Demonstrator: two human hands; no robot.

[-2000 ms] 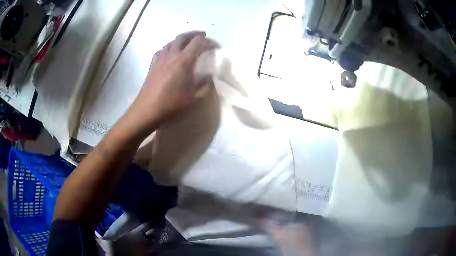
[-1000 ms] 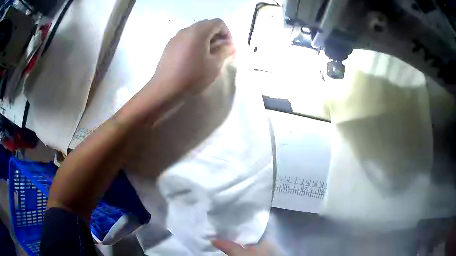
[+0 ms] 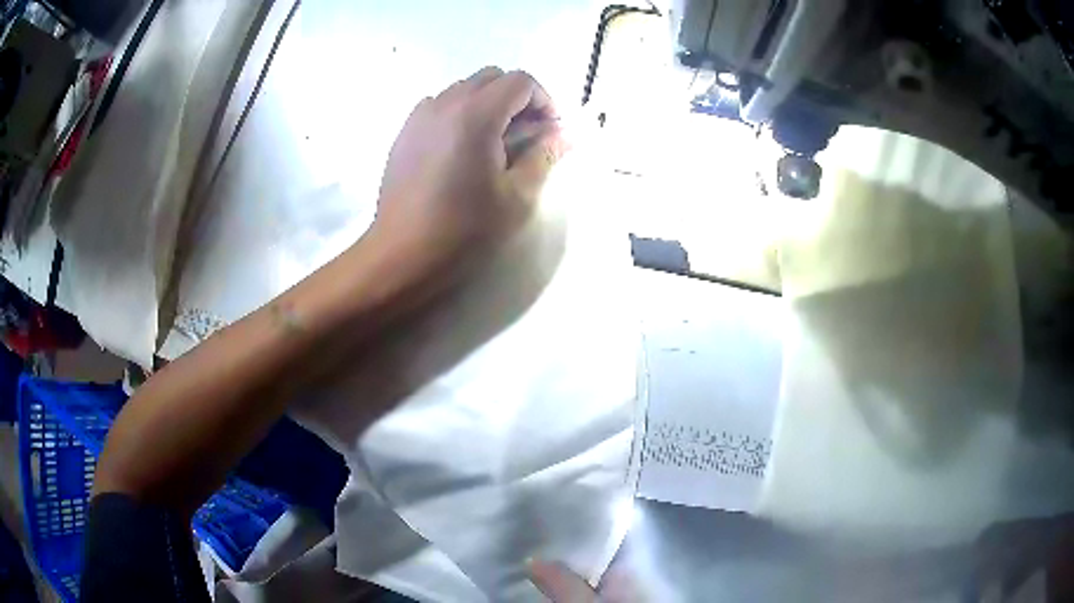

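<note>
A white fabric panel (image 3: 495, 471) lies over the table's front part and hangs past the front edge. My left hand (image 3: 477, 153) pinches its upper edge, left of the machine's needle area, with thumb and fingers closed. My right hand (image 3: 565, 582) is at the bottom edge of the picture, mostly cut off; a fingertip lies on the panel's lower edge, and its grip is hidden. The grey-white sewing machine head (image 3: 813, 71) is at upper right. The presser foot area is washed out by the lamp.
Another pale fabric piece (image 3: 907, 318) lies right of the needle area. Cream-grey pieces (image 3: 130, 200) lie at the table's left. A printed ruler (image 3: 707, 450) marks the front. A blue perforated basket (image 3: 59, 471) stands lower left, with pale cloth beside it.
My left hand has moved right towards the needle area and closed on the fabric's edge. The panel is spread lower. My right hand has moved left and down along the front.
</note>
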